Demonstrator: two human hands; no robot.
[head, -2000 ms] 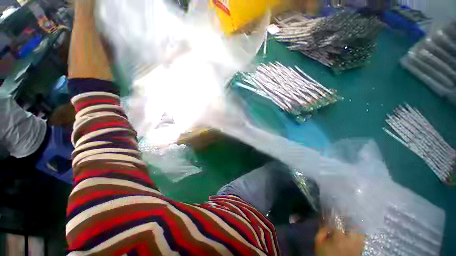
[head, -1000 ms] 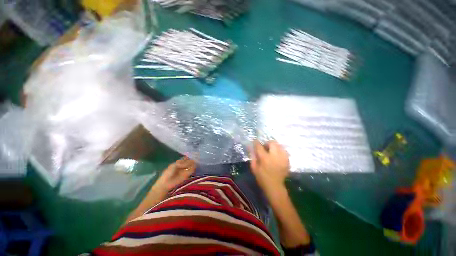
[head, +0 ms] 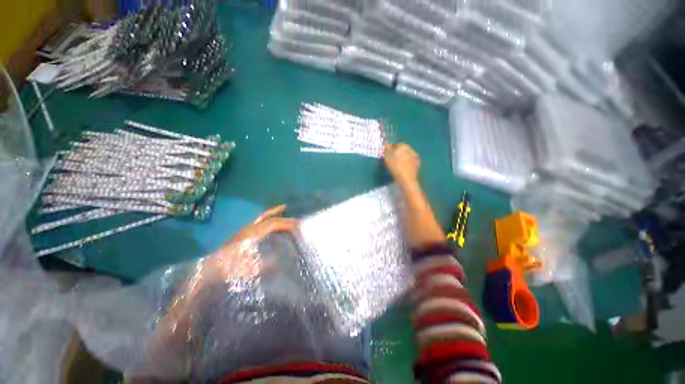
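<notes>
A bubble-wrapped bundle [head: 359, 255] lies tilted at the bench's front edge, strips showing faintly through it. Loose bubble wrap [head: 225, 300] runs from it to the left, over my left forearm. My left hand [head: 255, 244] is under or behind the clear film at the bundle's left edge, fingers spread; whether it grips the film is unclear. My right hand [head: 402, 161] reaches past the bundle to the right end of a small row of LED strips [head: 342, 131], with its fingers closed at the strip ends.
A larger strip pile [head: 128, 169] lies left, an unsorted heap [head: 161, 52] behind it. Finished packs [head: 405, 52] are stacked at the back and right. A utility knife [head: 460, 219] and an orange tape dispenser [head: 513, 292] lie right. A light blue patch [head: 225, 223] shows near the front.
My right hand has left the bubble wrap and moved up to the small strip row. My left hand has moved to the bundle's left edge. The bundle is turned and nearer me.
</notes>
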